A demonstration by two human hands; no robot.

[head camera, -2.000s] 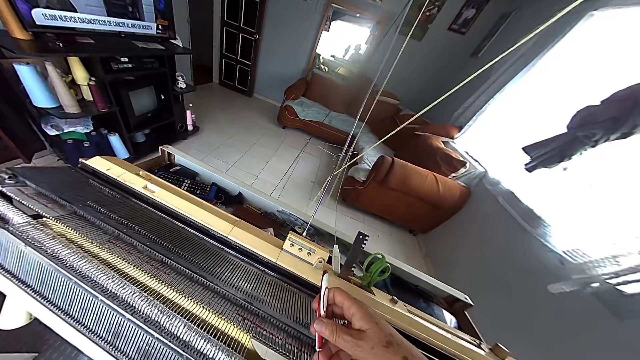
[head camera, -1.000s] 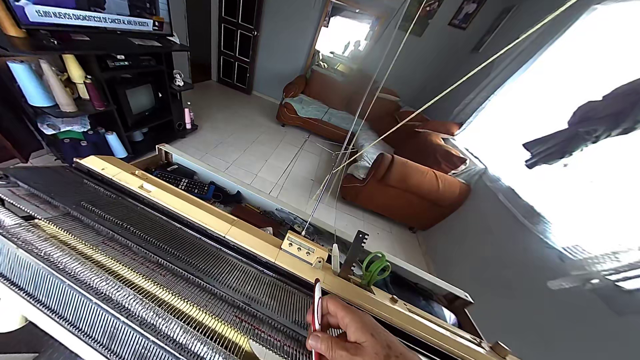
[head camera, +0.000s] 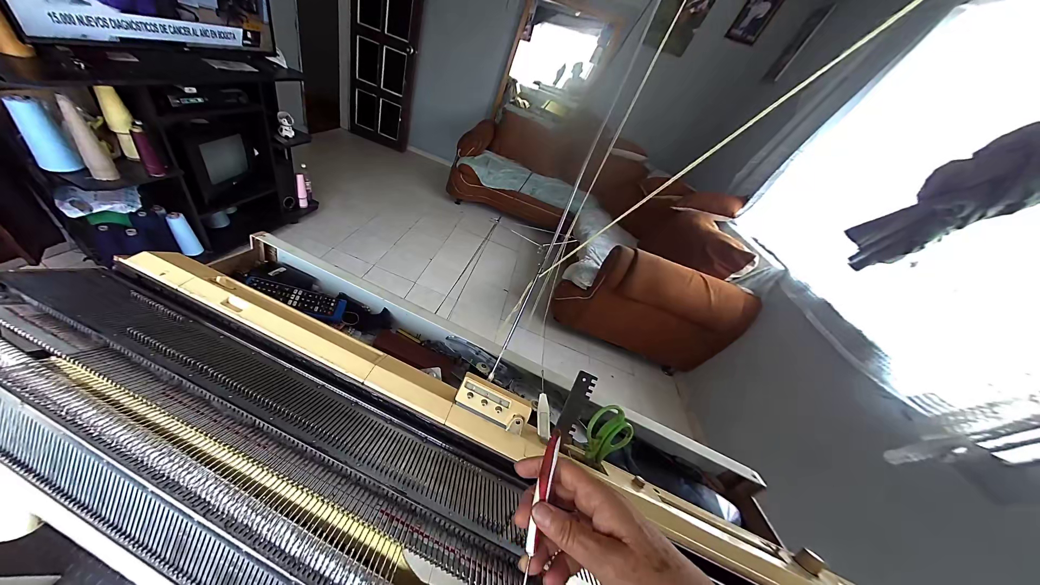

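Observation:
A knitting machine (head camera: 325, 406) with long rows of metal needles runs across the lower left, with yellow knitting (head camera: 317, 508) between its beds. My right hand (head camera: 593, 520) holds a slim red and white tool (head camera: 543, 487) between thumb and fingers, tilted over the needle bed; its thin lower end reaches the needles. Just beyond the hand stand green-handled scissors (head camera: 608, 435), a dark notched plate (head camera: 577, 402) and a white-handled tool (head camera: 543, 416). A cream tension unit (head camera: 492, 402) with small knobs sits on the rear rail. My left hand is out of view.
Yarn strands (head camera: 715, 146) run up to the right from the yarn mast. Behind the machine, a tray (head camera: 390, 305) holds a remote control (head camera: 301, 299) and other items. Cones of yarn (head camera: 41, 134) stand on a black shelf unit at left. Beyond are a brown sofa (head camera: 658, 301) and tiled floor.
My right hand, with the red and white tool in it, has shifted slightly and its fingers have changed their hold. The rest of the scene looks the same.

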